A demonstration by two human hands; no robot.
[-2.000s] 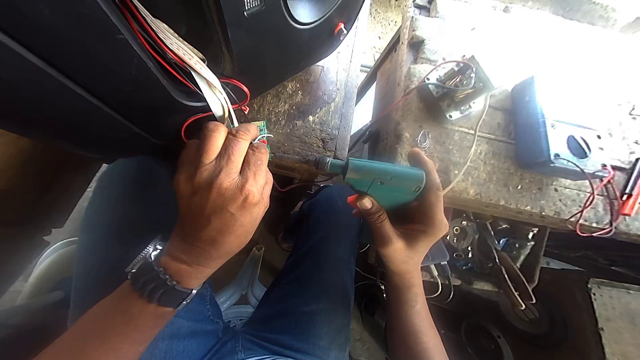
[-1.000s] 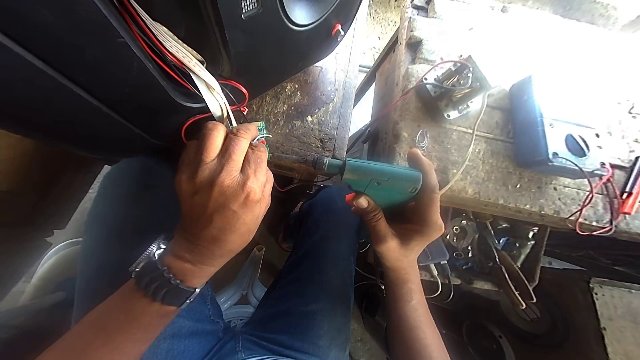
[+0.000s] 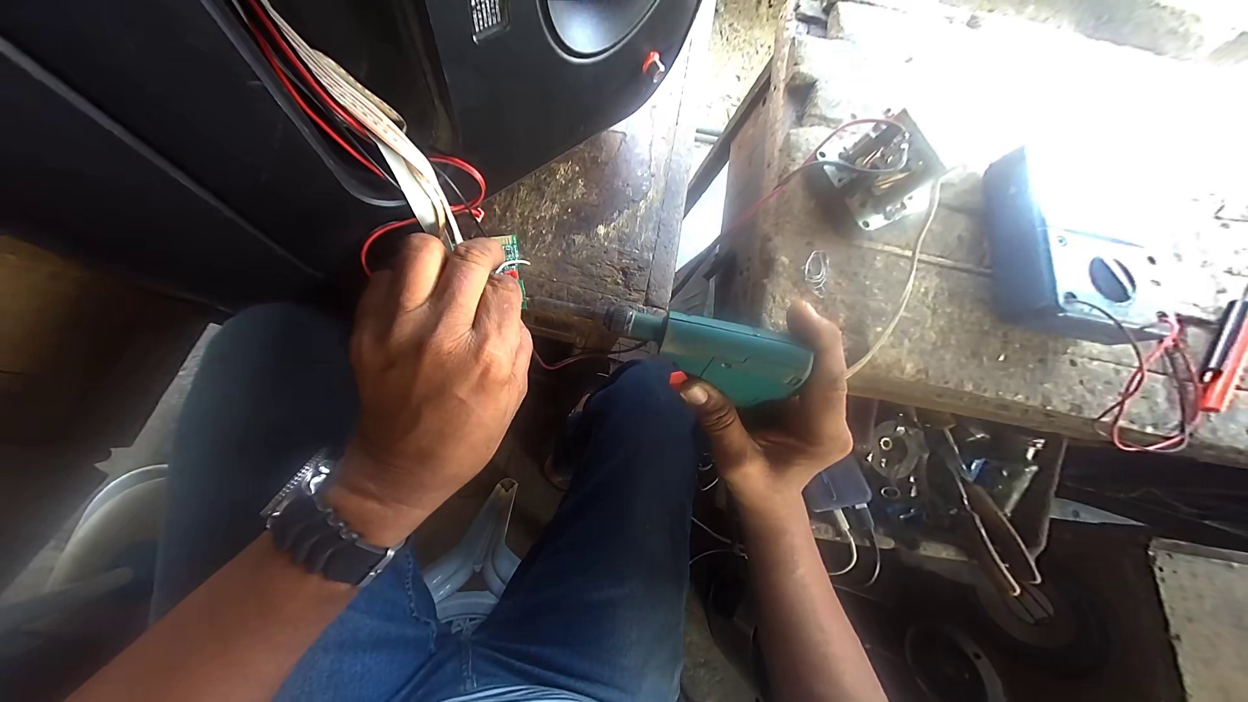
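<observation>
My left hand point(image 3: 439, 361), wearing a black-strapped watch point(image 3: 327, 531), pinches a small green circuit board point(image 3: 511, 249) at the edge of a wooden surface. White ribbon wires point(image 3: 405, 175) run down to the board, and thin red wires point(image 3: 468, 166) loop beside it. A short white wire end and something red show near my fingertips, which hide most of the board. On the other side, my right hand point(image 3: 780, 419) is closed around a teal soldering gun point(image 3: 736, 356), thumb beside its red trigger. Its barrel points left toward the board; the tip is hard to make out.
A black speaker cabinet point(image 3: 546, 107) stands at upper left. On the wooden bench point(image 3: 887, 292) at right lie a small metal-framed electrical part point(image 3: 877, 171), a coil of thin wire point(image 3: 817, 271) and a blue multimeter point(image 3: 1024, 244) with red and black probes point(image 3: 1224, 356). Pliers point(image 3: 990, 531) and metal parts sit below.
</observation>
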